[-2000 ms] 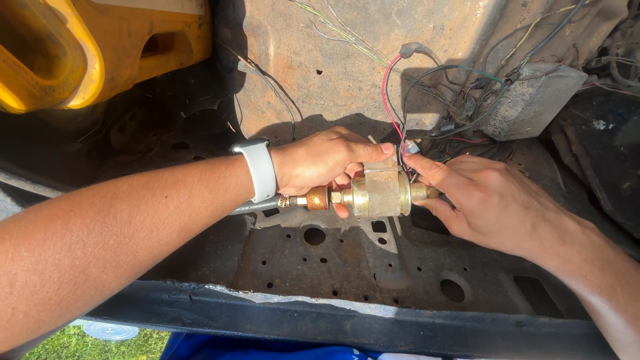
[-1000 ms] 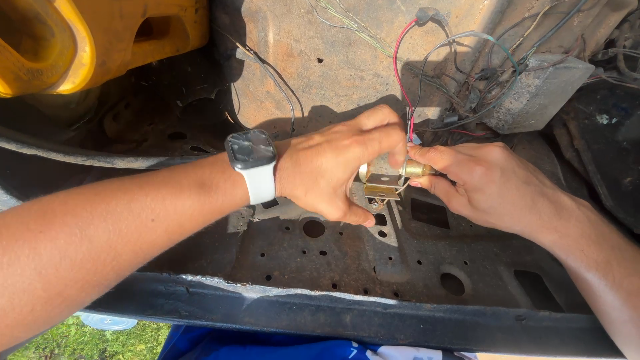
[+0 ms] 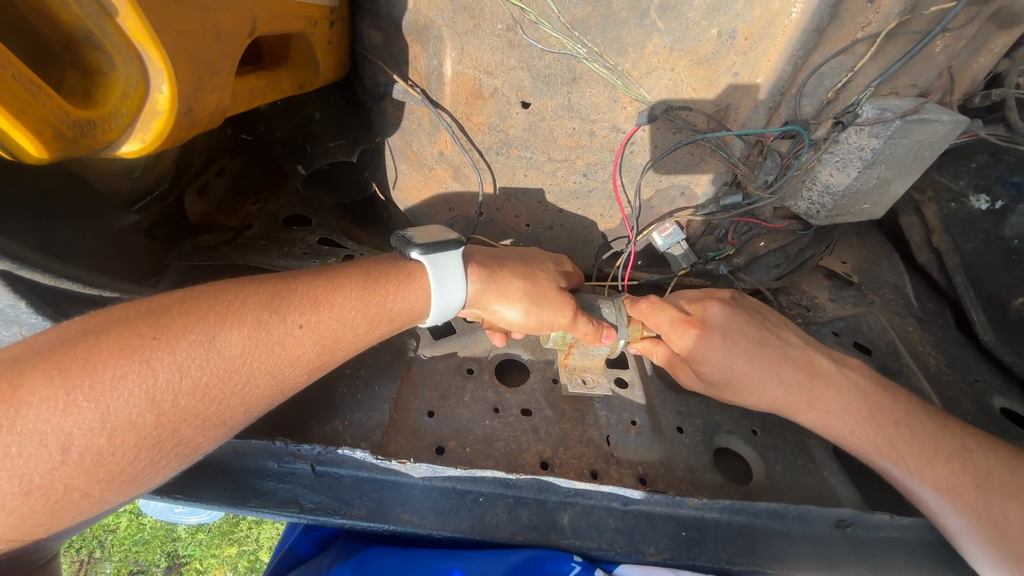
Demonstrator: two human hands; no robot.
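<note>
A cylindrical metal part with a mounting bracket (image 3: 586, 370), possibly a fuel pump, lies across the middle above the rusty sheet-metal floor. My left hand (image 3: 536, 294), with a watch on the wrist, grips its body from above, thumb on the casing. The fingers of my right hand (image 3: 704, 340) pinch the brass-coloured fitting (image 3: 638, 330) at its right end. A red wire (image 3: 618, 180) and dark wires run down to the part; their lower ends are hidden by my hands. The bracket points toward me, its hole showing.
A yellow plastic container (image 3: 280, 60) stands at upper left. Loose wires, a connector (image 3: 670, 240) and a grey block (image 3: 884, 160) are at upper right. The floor panel (image 3: 512, 424) has several holes; a dark body edge (image 3: 480, 500) crosses the front, with grass beyond at lower left.
My left hand has changed its hold on the metal part, and the bracket now points toward me. The hose seen at its left two seconds ago no longer shows there. My right hand stays at the right-end fitting.
</note>
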